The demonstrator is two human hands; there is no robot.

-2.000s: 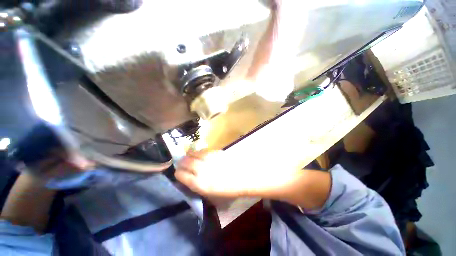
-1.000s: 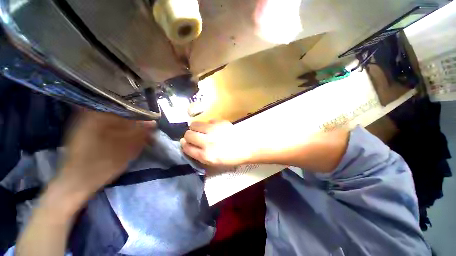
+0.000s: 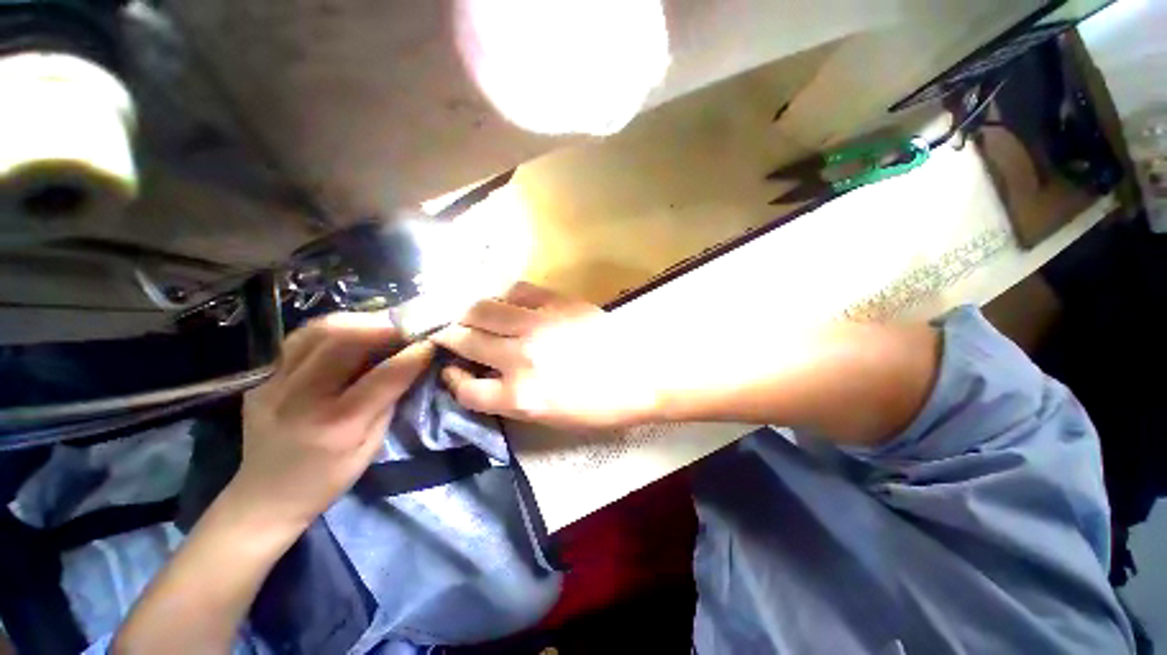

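The garment, light blue-grey panels with dark strips, hangs over the table's near edge and spreads left over the lap. Its upper edge runs up to the needle area, which is washed out by the lamp. My left hand grips the garment's edge just left of the needle area. My right hand holds the edge beside it, its fingertips close to the left ones. The fingertips partly hide the cloth between them. The needle itself cannot be made out.
The machine head crosses the top, with a cream knob at upper left. Green-handled snips lie on the yellowish machine bed. The pale table has a printed edge. Dark cloth hangs at right.
My left hand has come from the far left to the needle area and taken the cloth edge. My right hand stays near the needle. The view has shifted, and the knob shows further left.
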